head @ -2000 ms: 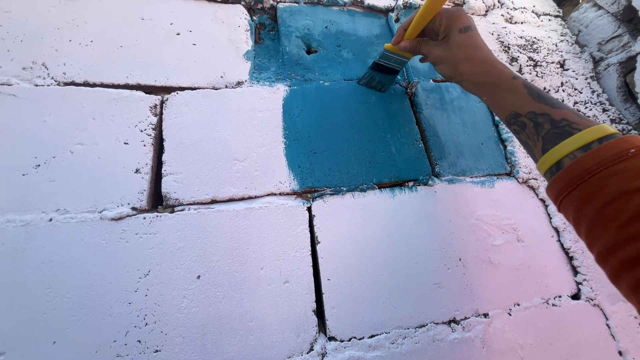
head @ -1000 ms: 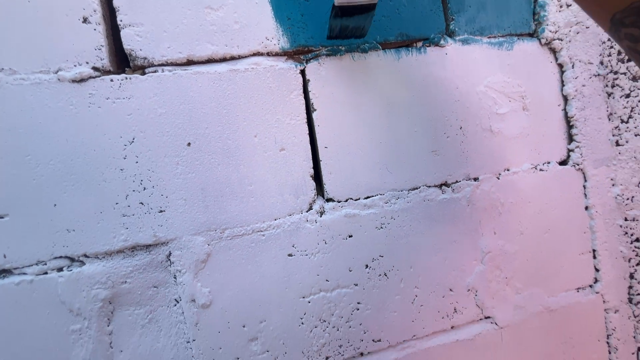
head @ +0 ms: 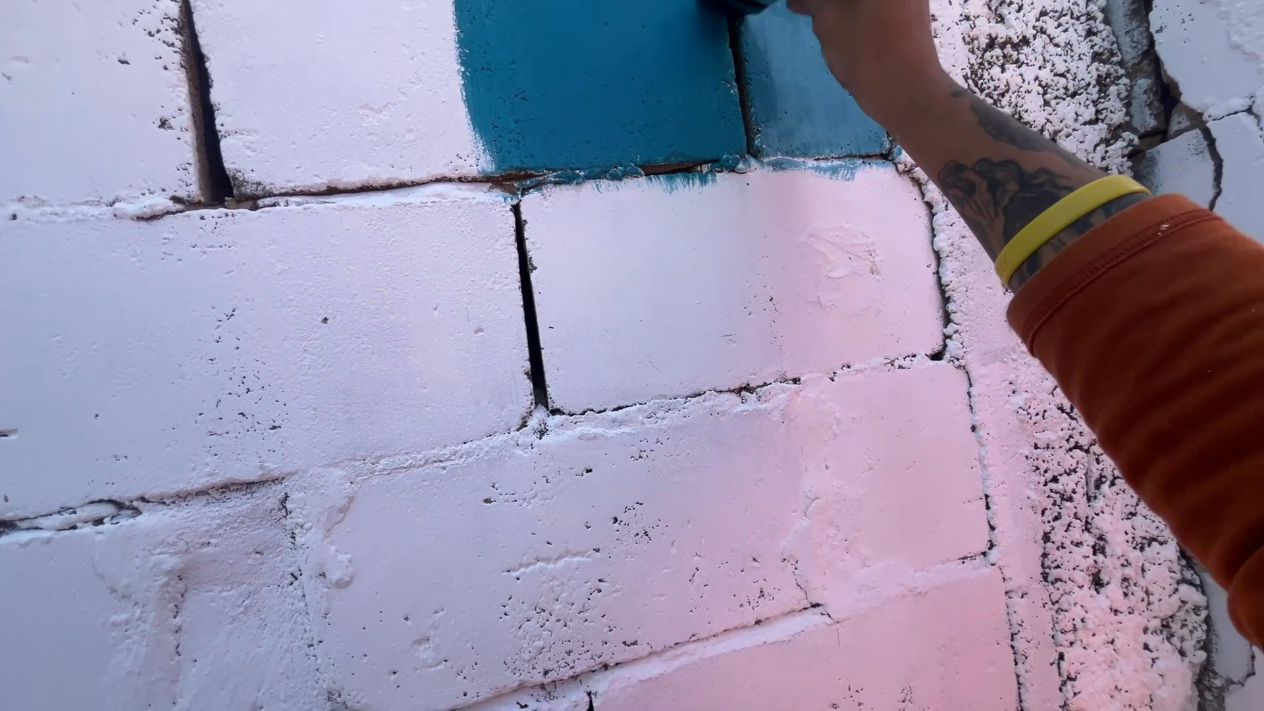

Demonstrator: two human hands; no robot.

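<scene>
My right hand [head: 874, 54] enters from the right and is cut off by the top edge. Its fingers are mostly out of frame. It holds a paintbrush, of which only a dark bit of the head [head: 746, 5] shows, at the vertical joint between two teal blocks. The larger block [head: 602, 84] is painted dark teal, with an uneven paint edge on its left against white. A paler teal block [head: 805, 94] lies right of the joint, partly behind my hand. Thin teal marks [head: 681, 180] run along the top edge of the white block [head: 731, 286] below. My left hand is not in view.
The wall is of white-painted blocks [head: 267, 336], tinted pink toward the lower right. Dark open gaps [head: 530, 306] run between some blocks. Rough, pitted mortar [head: 1116, 553] borders them on the right, with more white blocks [head: 1210, 49] beyond it.
The brush has moved from the lower part of the larger teal block to its upper right, beside the joint. My wrist and orange sleeve have come back into view.
</scene>
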